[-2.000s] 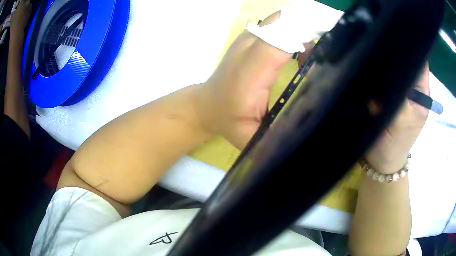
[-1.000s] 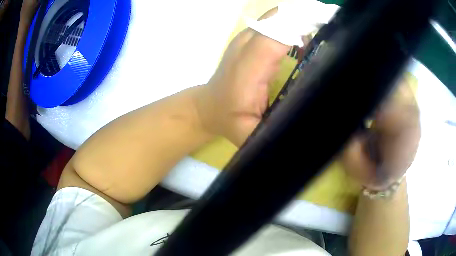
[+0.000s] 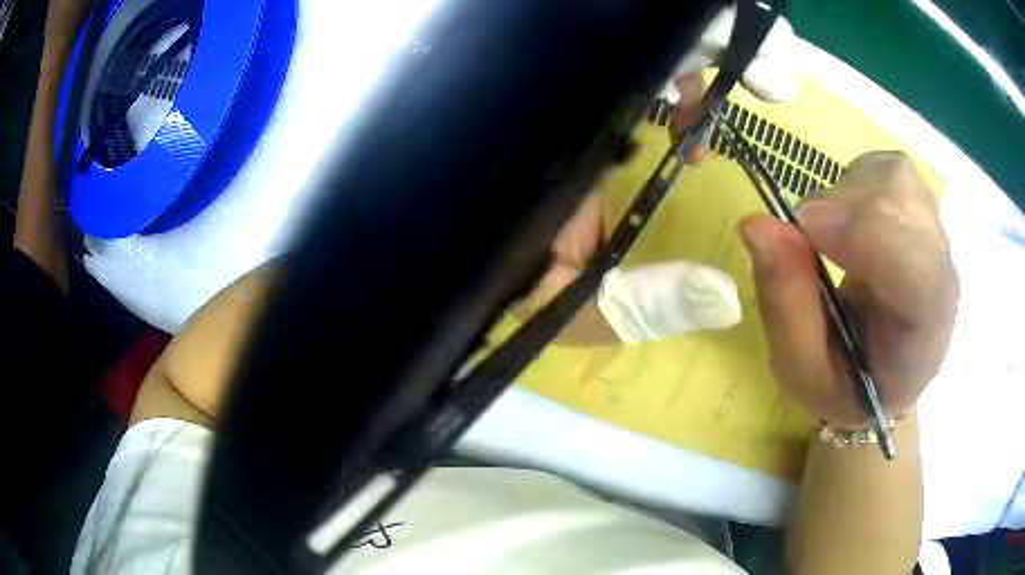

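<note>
A black plastic frame (image 3: 637,213), large and blurred, runs diagonally from lower left to upper right near the camera. My left hand (image 3: 579,253) holds it from behind, with white finger cots on several fingertips; much of this hand and forearm is hidden by the frame. My right hand (image 3: 871,281) holds dark tweezers (image 3: 826,281), their tips touching or very near the frame's edge at the top. Black die-cut adhesive pads (image 3: 787,152) lie in two rows on a yellow backing sheet (image 3: 674,393) under the hands.
A blue reel (image 3: 230,112) with dark strips inside stands at upper left on the white padded cover (image 3: 360,67). Another person's arm (image 3: 39,146) is at the far left edge. A dark green surface (image 3: 899,67) lies beyond the pad at upper right.
The frame has swung left and turned, uncovering the pad rows and a left finger in a cot. My right hand now has the tweezers' tips up at the frame's edge.
</note>
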